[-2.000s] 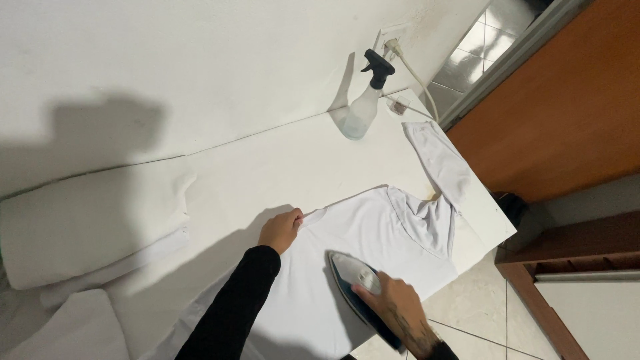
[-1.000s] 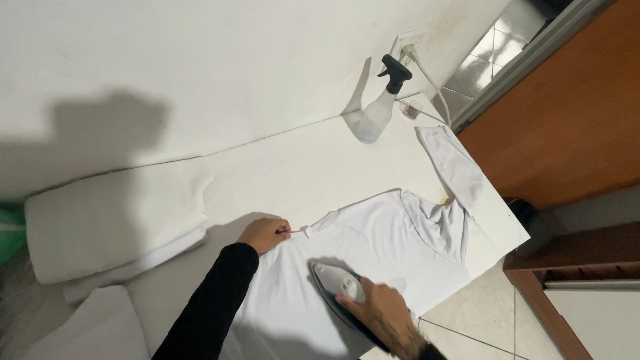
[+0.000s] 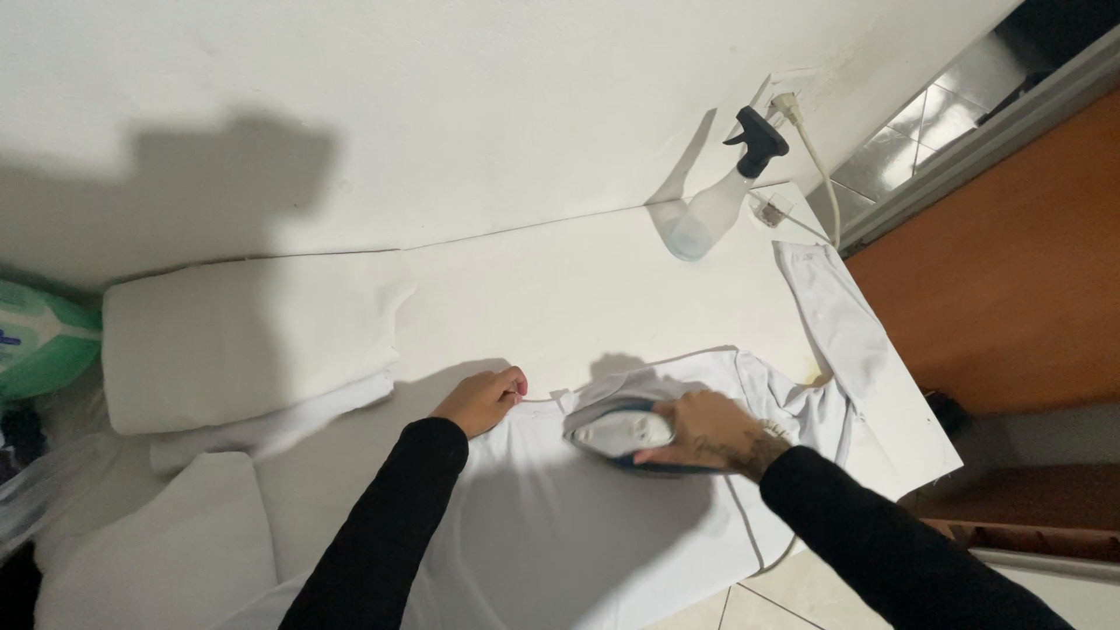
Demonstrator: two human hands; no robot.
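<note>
A white garment (image 3: 560, 516) lies spread over the white table (image 3: 542, 289), its far edge bunched and a sleeve-like part (image 3: 836, 315) stretching to the right end. My left hand (image 3: 484, 401) pinches the garment's upper edge between its fingers. Wrapped around the handle of a clothes iron (image 3: 617, 431) is my right hand (image 3: 709, 429). The iron lies on the cloth just right of my left hand, its tip pointing left. Part of its body is hidden by my right hand.
A spray bottle with a black trigger (image 3: 713, 206) stands near the wall, beside a plugged-in cord (image 3: 818, 162) and a small clear container (image 3: 772, 211). Folded white cloth (image 3: 254, 341) lies at left, near a green package (image 3: 44, 341). An orange-brown door (image 3: 1006, 254) is at right.
The iron in my right hand has moved up the garment to its upper edge, and its tip now points left. My left hand still holds the edge.
</note>
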